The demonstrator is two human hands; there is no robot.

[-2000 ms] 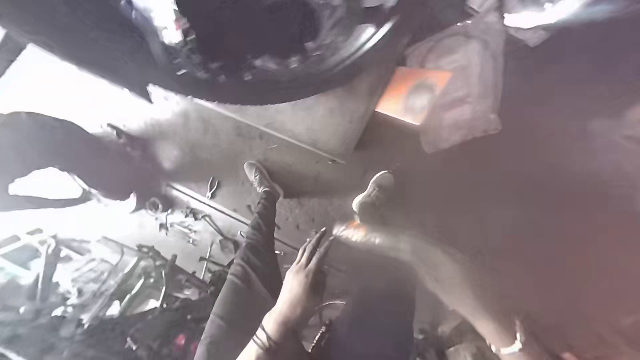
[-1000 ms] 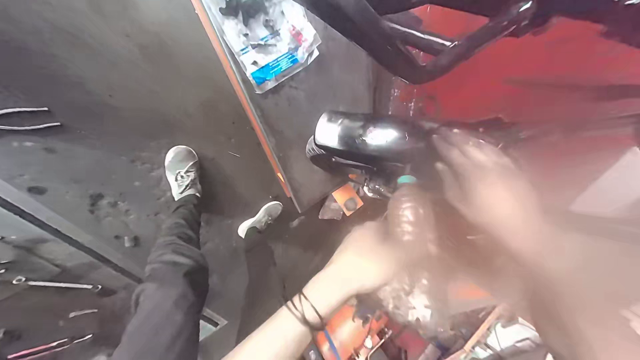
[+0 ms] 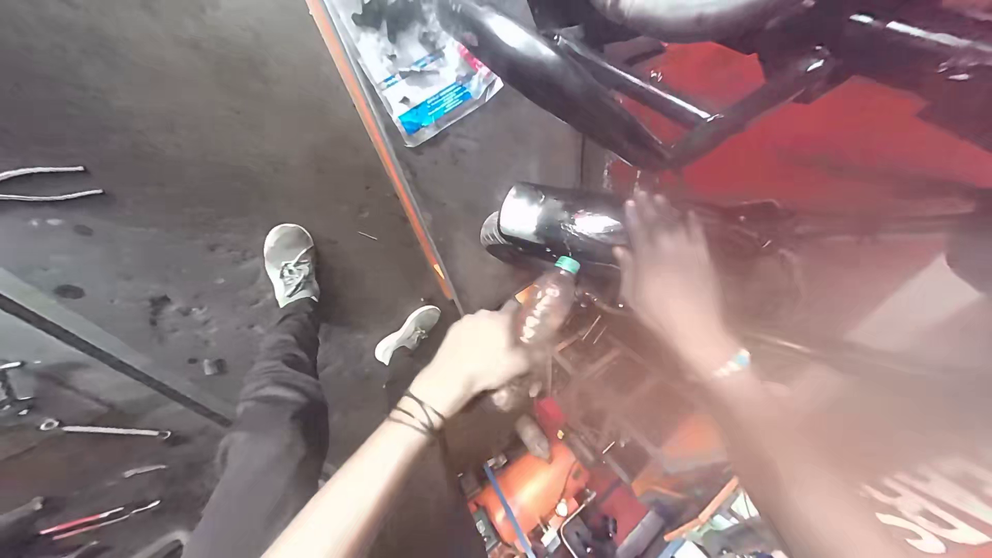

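Observation:
My left hand point(image 3: 484, 353) is closed around a clear plastic bottle point(image 3: 546, 310) with a green cap, which lies tilted just below a glossy black motorcycle fender point(image 3: 570, 221). On the right end of the fender lies my right hand point(image 3: 670, 263), blurred, its fingers stretched out over the black surface; whether it presses on it cannot be told. Part of a ribbed tire point(image 3: 490, 231) shows at the fender's left end. Black frame tubes point(image 3: 550, 74) run above both hands.
A plastic bag point(image 3: 434, 97) with blue print lies near an orange-edged strip point(image 3: 387, 167) on the floor. At lower left are a wrench point(image 3: 108, 430) and other tools. An orange tank point(image 3: 527, 488) stands among clutter at the bottom. Red panels lie behind the frame.
The view has swung strongly since two seconds ago. Against one second ago, both hands remain by the fender, the left still with the bottle.

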